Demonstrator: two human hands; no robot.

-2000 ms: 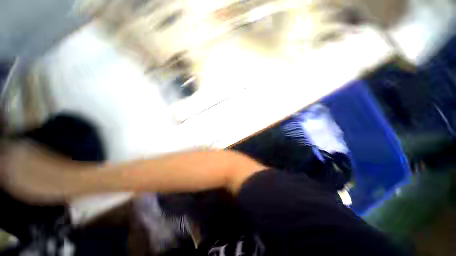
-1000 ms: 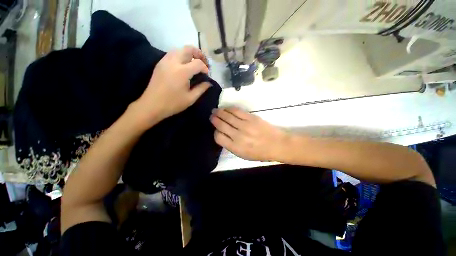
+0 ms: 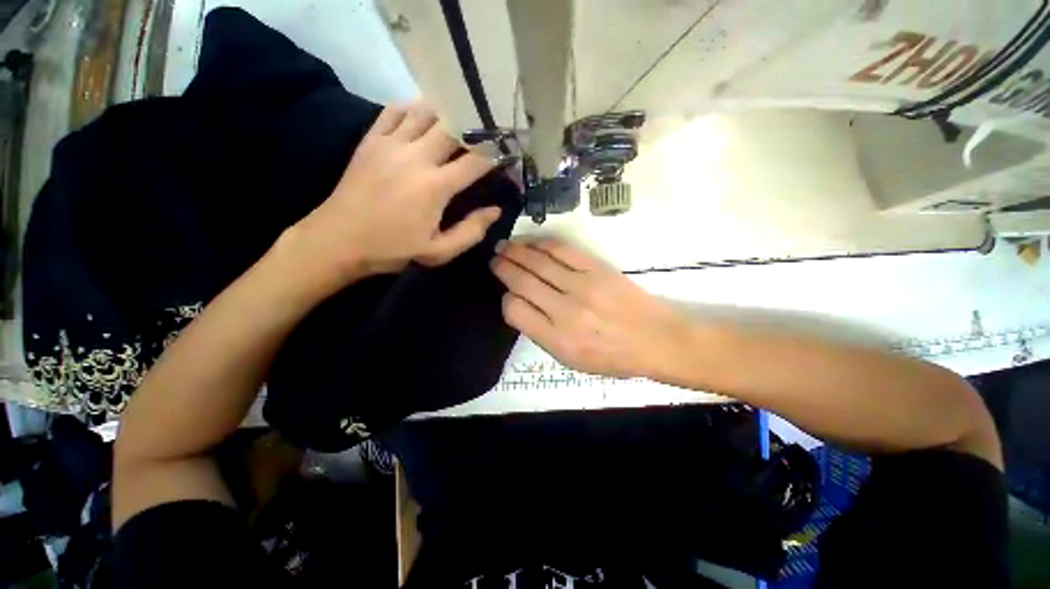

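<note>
A black garment piece (image 3: pixel 380 334) lies over the left of the white table, with a gold-cream embroidered border (image 3: pixel 86 374) at its lower left. My left hand (image 3: pixel 403 190) is on the cloth near the needle area, thumb and fingers around a fold at its right edge. My right hand (image 3: pixel 576 301) has its fingertips at the same cloth edge, a little lower. The sewing machine (image 3: pixel 760 58) is cream-white with brown lettering. Its ribbed tension dial (image 3: pixel 610 198) is right of the cloth edge. The needle and presser foot cannot be made out clearly.
A measuring scale (image 3: pixel 553 377) runs along the table's front edge. A blue perforated basket (image 3: pixel 831 495) is under the table at right. Dark cloth heaps lie below the table at left, beside a brown board edge (image 3: pixel 406 524). My black shirt with white lettering is at the bottom.
The cloth edge and both hands are now slightly further right, close against the machine head parts. The left fingers have spread forward over the cloth. The view has shifted slightly.
</note>
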